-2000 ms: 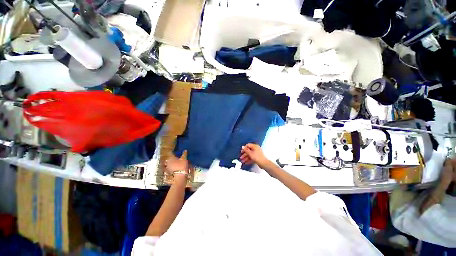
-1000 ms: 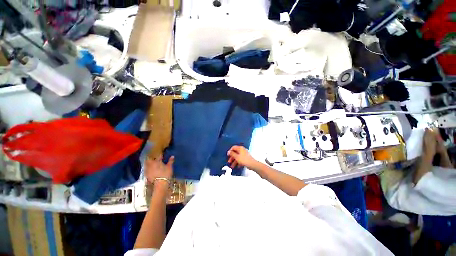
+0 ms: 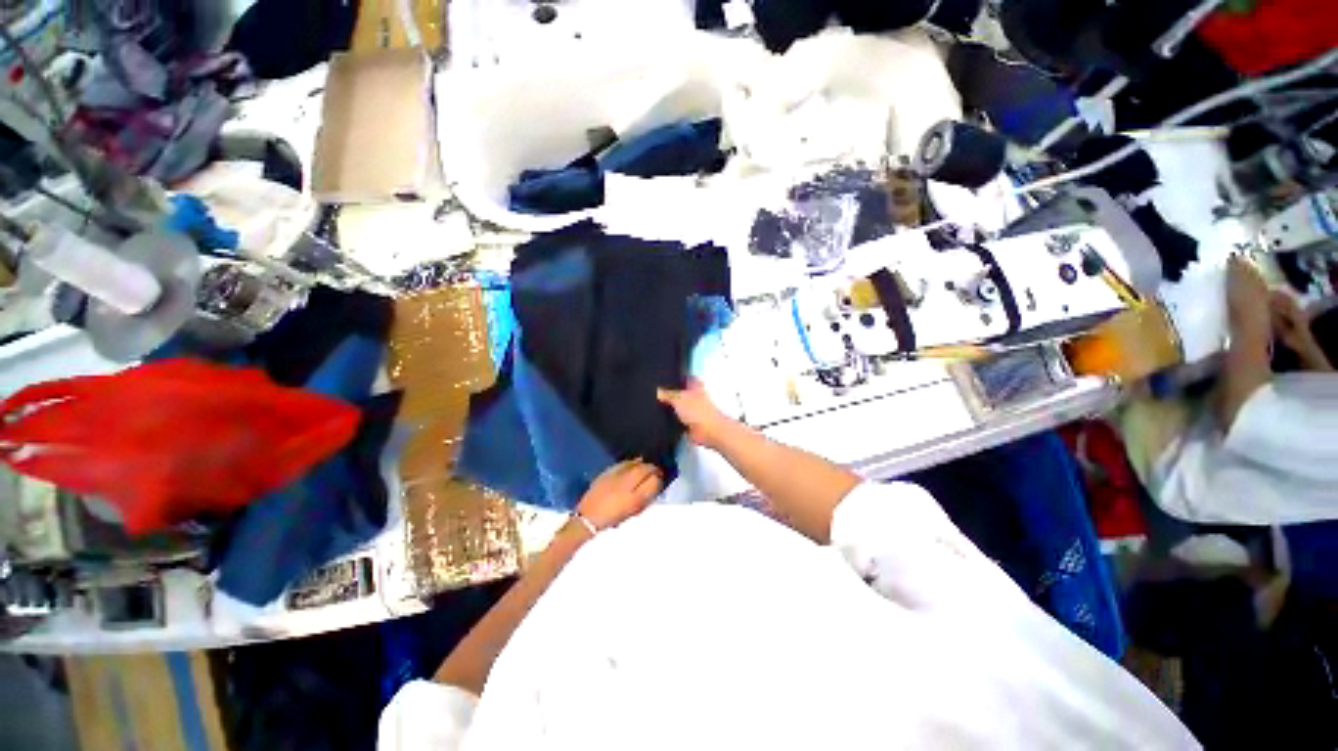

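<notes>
A black cut panel (image 3: 624, 330) lies over the pile in front of me, its long side running from the back to the table's front edge. A blue cut panel (image 3: 514, 437) shows beneath it at the left, slanting out. My left hand (image 3: 622, 495) is at the black panel's front end, fingers bent on the fabric; whether it grips cannot be told. My right hand (image 3: 696, 414) is at the panel's right edge, with the fingertips on it; its grip is not clear. Light-blue material (image 3: 710, 335) shows at the pile's right side.
A red plastic bag (image 3: 176, 436) lies on blue and black pieces at the left, beside a brown board (image 3: 440, 367). A white sewing machine (image 3: 969, 301) stands right. Folded dark-blue pieces (image 3: 660, 148) lie at the back. A blue crate (image 3: 1049, 536) is below right. Another person's arm (image 3: 1247, 330) is far right.
The black panel now covers most of the blue panels that lay on top. My left hand has moved right, from the brown board to the panel's front end. The view has shifted.
</notes>
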